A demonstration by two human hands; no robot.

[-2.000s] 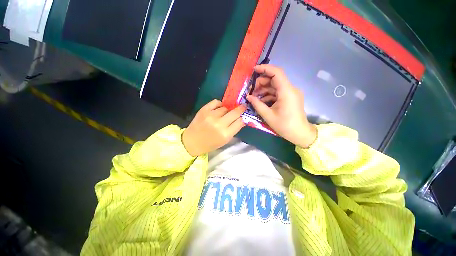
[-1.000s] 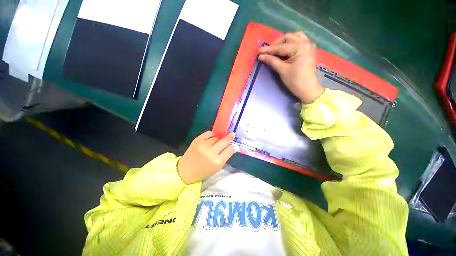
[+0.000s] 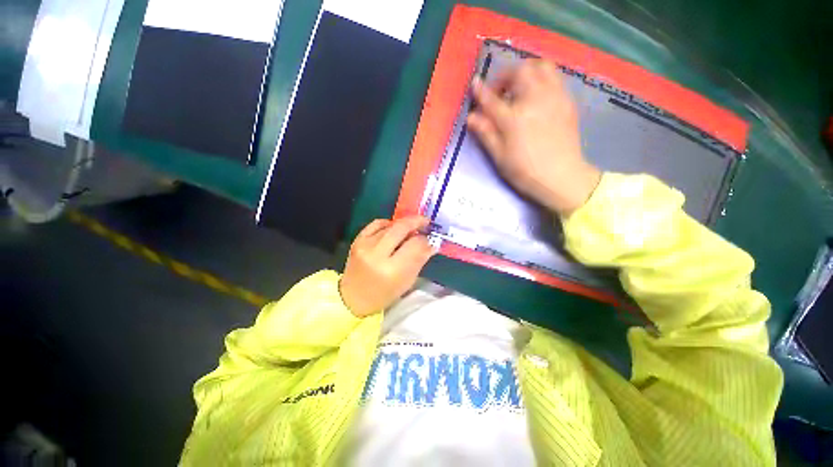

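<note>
The grey display panel (image 3: 639, 155) lies in the red-orange tray (image 3: 429, 128) in front of me. A thin black strip (image 3: 449, 173) runs along the panel's left edge. My left hand (image 3: 387, 264) is at the tray's near left corner, its fingertips touching the lower end of the strip. My right hand (image 3: 539, 132) is blurred over the upper left of the panel, fingertips near the strip's upper part. Whether it holds anything cannot be told. Another black strip (image 3: 667, 126) lies along the far edge.
Two strip sheets, one wider (image 3: 192, 91) and one long and narrow (image 3: 329, 119), lie on the green bench at the left. White backing sheets (image 3: 68, 64) are at the bench's far left. A dark sheet on clear plastic (image 3: 817, 319) is at the right edge.
Since one second ago my right hand has moved slightly down from the upper left corner of the panel. My left hand stays at the near left corner. The view has shifted a little.
</note>
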